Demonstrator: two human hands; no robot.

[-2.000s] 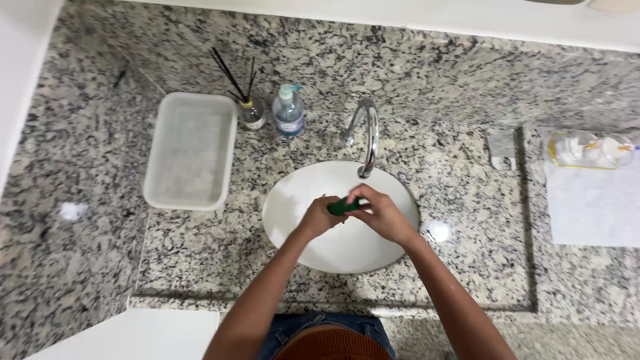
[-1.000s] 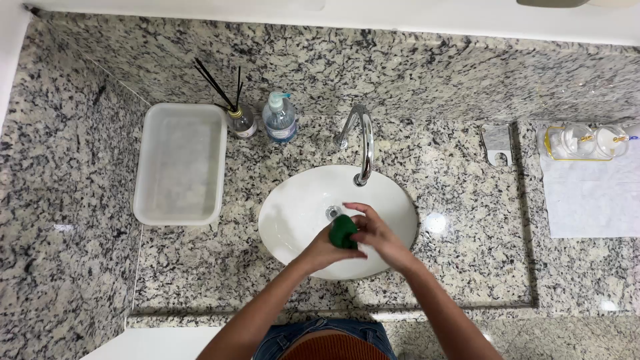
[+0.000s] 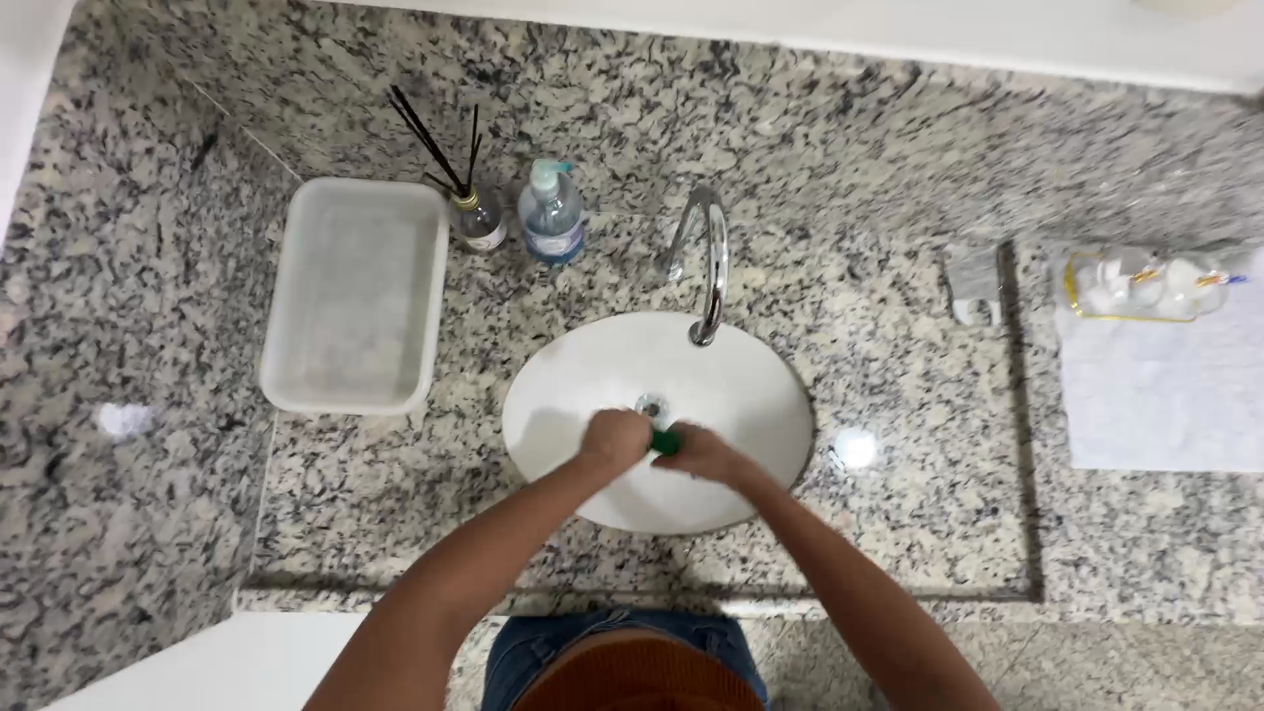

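Observation:
A small green item (image 3: 666,441), possibly cloth or sponge, is gripped between my two hands over the white oval sink (image 3: 731,390). My left hand (image 3: 618,437) closes on its left end, near the metal drain (image 3: 652,404). At its right end my right hand (image 3: 697,451) also grips it. Fingers cover most of the item, so its full shape is hidden. The curved chrome faucet (image 3: 718,267) stands behind the sink, above and right of the drain. No water stream is visible.
A translucent plastic tray (image 3: 355,296) lies left on the granite counter (image 3: 908,513). Behind are a reed diffuser (image 3: 481,219) and a pump bottle (image 3: 551,222). To the right are a grey metal piece (image 3: 974,284), a white cloth (image 3: 1155,395) and a clear container (image 3: 1136,286) with white items.
A second ago the green item showed as a rounder lump between my spread fingers. Now both hands are closed around its ends and less of it shows.

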